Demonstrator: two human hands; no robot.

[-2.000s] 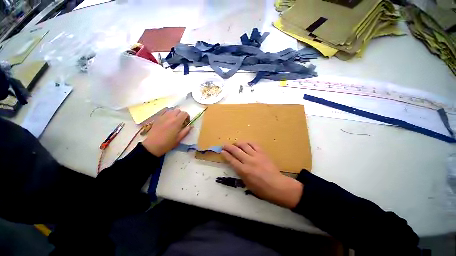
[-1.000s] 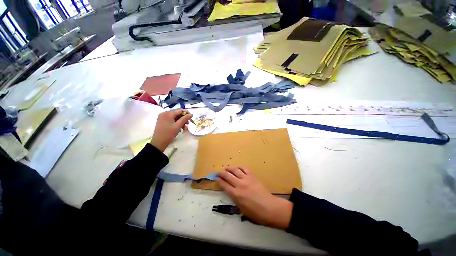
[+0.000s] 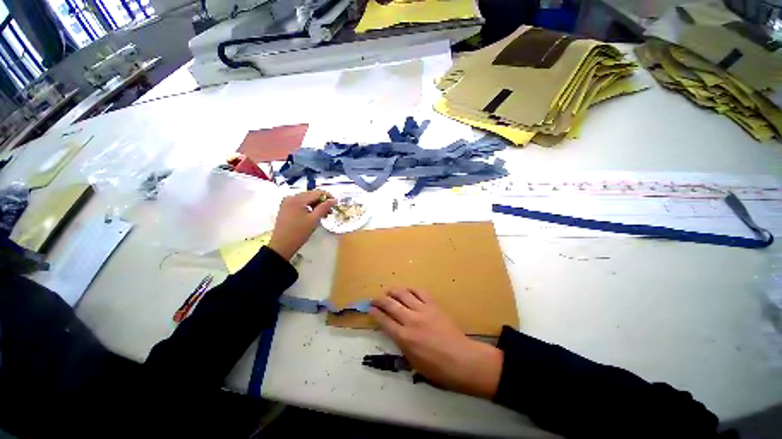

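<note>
My left hand (image 3: 302, 216) is at the left rim of the small white dish (image 3: 346, 225) of gold-coloured bits. Its fingertips are pinched on a slim tool, probably the awl, of which little shows. My right hand (image 3: 429, 336) rests on the front left of the tan-brown punching board (image 3: 420, 257), its fingertips pressing the end of a narrow grey-blue strap (image 3: 302, 304). The strap runs left off the board, and a dark blue length (image 3: 263, 356) hangs towards the table edge. Black plier jaws (image 3: 383, 363) show beside my right hand; their handles are hidden under it.
A tangled strap pile (image 3: 394, 163) lies behind the dish. A long dark blue strap (image 3: 617, 228) lies on paper at right. Yellow-brown cut panels (image 3: 523, 86) are stacked at the back right. A translucent bag (image 3: 214, 210) and a red-and-black tool (image 3: 194, 298) lie left.
The view has tilted up since the first frame. My left hand has moved from the board's left side to the dish, and over the last second slightly right. My right hand stays on the strap.
</note>
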